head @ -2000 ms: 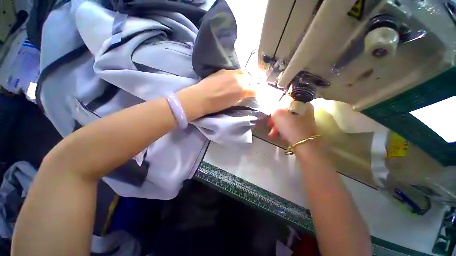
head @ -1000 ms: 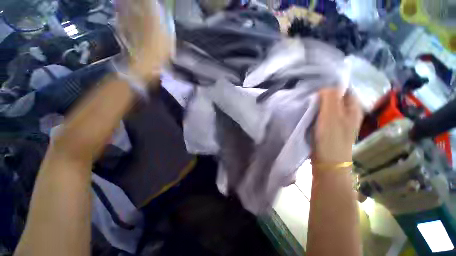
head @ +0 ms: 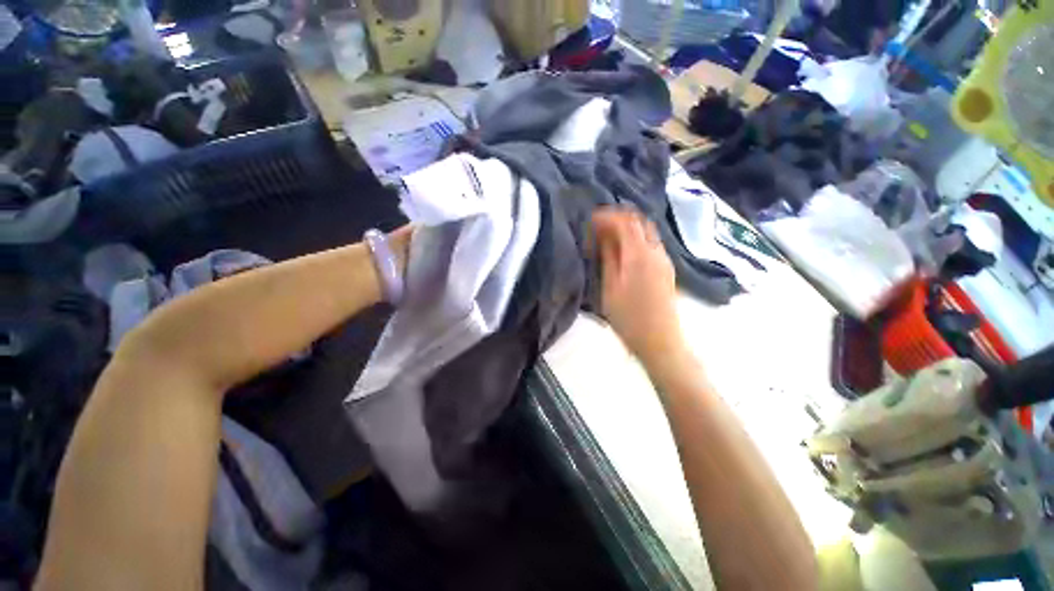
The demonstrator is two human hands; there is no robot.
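A garment bundle (head: pixel 468 289), pale grey with dark grey panels, lies at the left end of the white machine table (head: pixel 624 398) and hangs over its dark green front edge. My left hand is hidden behind the pale cloth; only the forearm and a lilac bangle show, so its grip cannot be seen. My right hand (head: pixel 631 268) lies on the dark grey part of the bundle, fingers bent into the cloth.
The sewing machine (head: pixel 936 462) stands at the lower right. A red plastic basket (head: pixel 925 329) is behind it. A dark plastic basket (head: pixel 208 156) with grey pieces is at the upper left. Dark cloth (head: pixel 786 150) and a white plastic bag (head: pixel 850 248) lie at the back.
The view has swung left, away from the needle area. The garment has left the machine head and is now bunched at the table's left end. Both hands have moved there with it.
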